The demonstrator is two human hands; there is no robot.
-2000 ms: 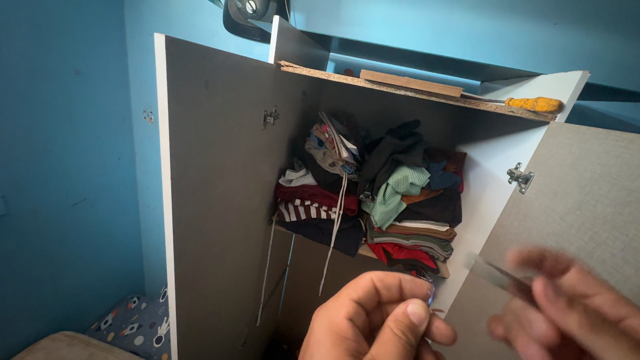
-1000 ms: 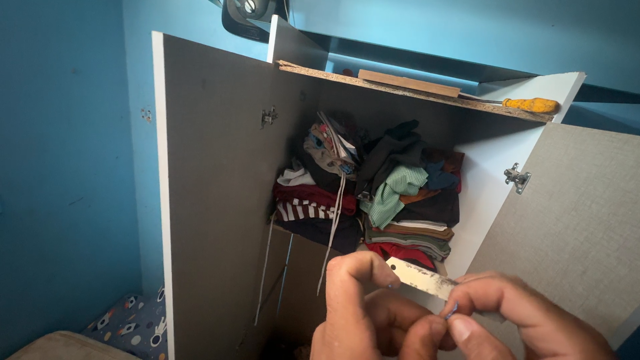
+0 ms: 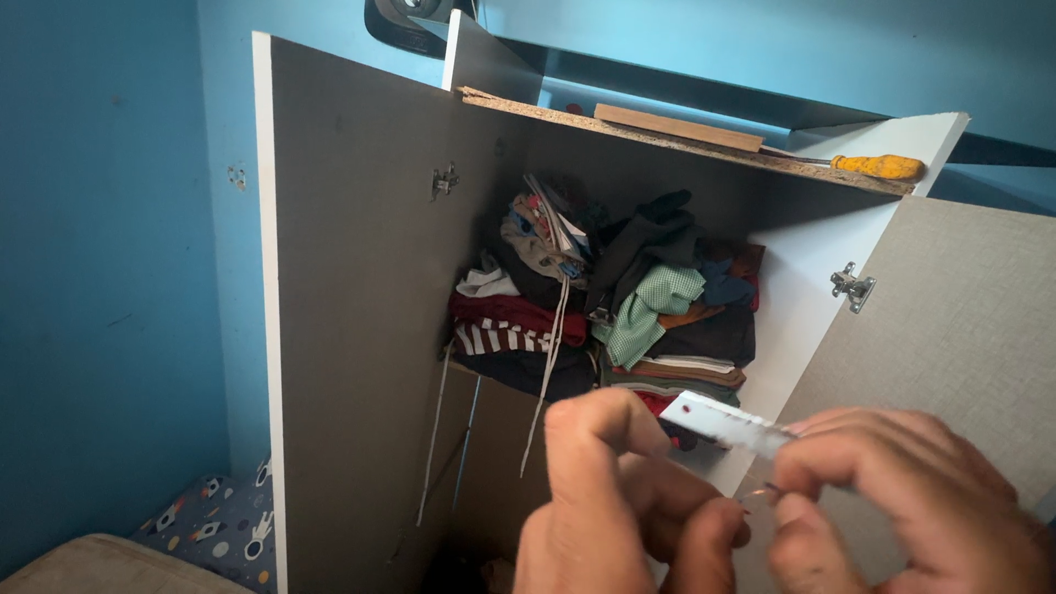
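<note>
Near the bottom right, my left hand point(image 3: 619, 495) pinches a small thin wire point(image 3: 759, 492) between thumb and fingers; a coppery glint and a red bit show at it. My right hand point(image 3: 899, 495) is just beside it, its fingers shut on a short flat metal blade point(image 3: 718, 421) with a hole near the end. The blade's far end points toward the bent index finger of my left hand, and whether they touch is unclear. The right thumb and index finger are also close to the wire's dark end. The palms hide most of whatever else is held.
Behind the hands stands an open wardrobe with a left door point(image 3: 355, 330), a right door point(image 3: 949, 330) and stacked clothes point(image 3: 660, 330). Cords point(image 3: 549, 371) hang down. A yellow-handled screwdriver point(image 3: 879, 167) and a wooden strip point(image 3: 676, 128) lie on the chipboard top point(image 3: 701, 148).
Two seconds ago my right hand was apart from my left, holding the blade off to the right. My hands have come together, and the blade now lies above the wire.
</note>
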